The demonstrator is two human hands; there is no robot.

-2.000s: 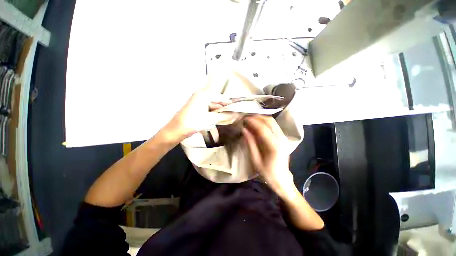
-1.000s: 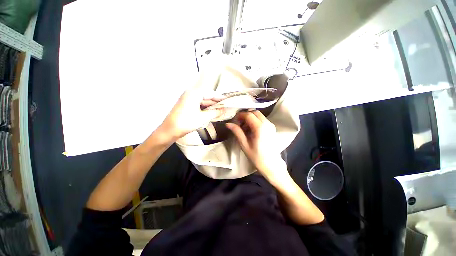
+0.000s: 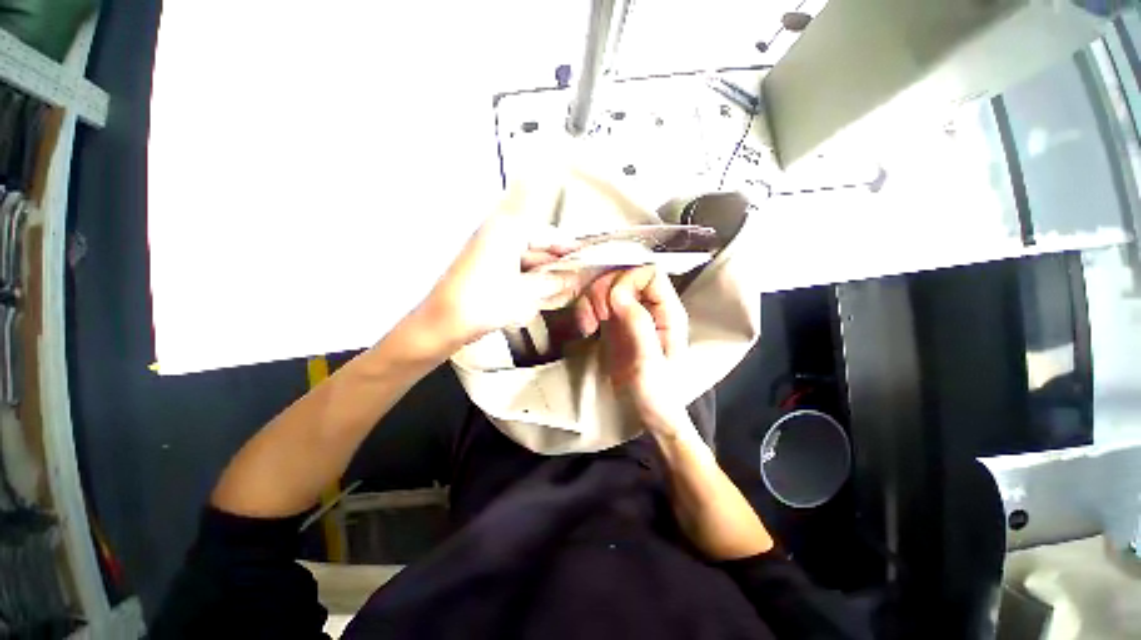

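The beige bag body [image 3: 551, 406] lies half on the table edge and half over my lap, its opening facing up with the dark lining [image 3: 720, 215] showing. My left hand [image 3: 507, 281] pinches a beige edge of the opening and holds it up. My right hand [image 3: 636, 319] is at the opening with its fingers curled against the inner edge below the lifted flap. Its fingertips are partly hidden, so I cannot tell exactly what they grip. A pale strip with loose thread ends sticks out to the right of my left fingers.
The shiny metal post [image 3: 594, 75] stands behind the bag on the white table [image 3: 288, 188]. The off-white machine arm [image 3: 876, 75] is at the upper right. A round clear-rimmed container [image 3: 805, 459] is below the table at right. Shelves of dark pieces [image 3: 19, 288] stand at far left.
My right hand has shifted from deeper in the opening to its inner edge, fingers now more upright and curled. My left hand keeps its hold on the edge. The view has shifted slightly.
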